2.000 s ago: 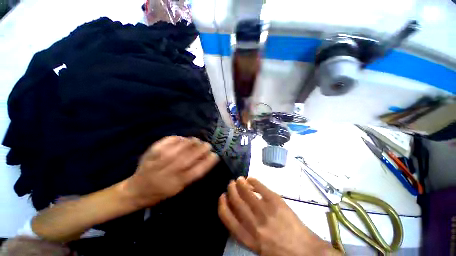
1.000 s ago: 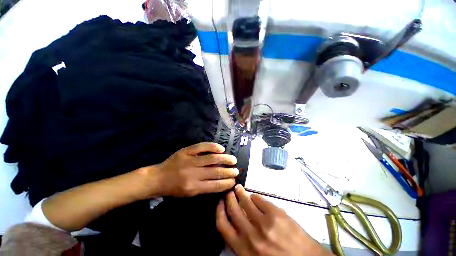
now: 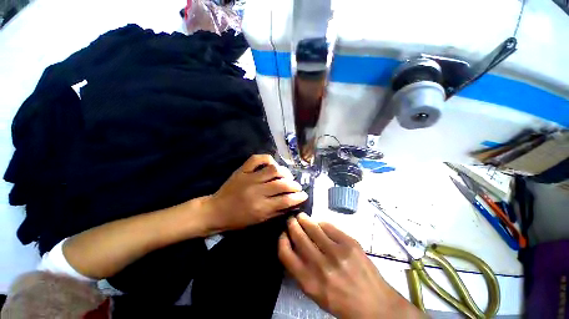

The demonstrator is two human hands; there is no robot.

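Note:
A large heap of black garment fabric (image 3: 143, 118) lies left of the needle, with a small white label (image 3: 79, 87) on it. Its folded edge runs under the presser foot (image 3: 304, 169) of the white sewing machine (image 3: 368, 47). My left hand (image 3: 259, 196) lies on the fabric, fingertips on the edge just in front of the foot. My right hand (image 3: 327, 261) holds the edge between thumb and fingers, just below my left fingertips. The strip between the hands is mostly covered.
Gold-handled scissors (image 3: 452, 280) lie open on the white table right of my right hand. The grey tension dial (image 3: 343, 199) is right of the needle. Pens and small tools (image 3: 490, 205) and a purple pouch (image 3: 549, 280) are at the far right. A plastic-wrapped bundle (image 3: 212, 15) is behind the heap.
My left hand has moved right and up onto the edge, closer to the presser foot, covering the strip that showed before. My right hand stays near the edge. The scissors have not moved.

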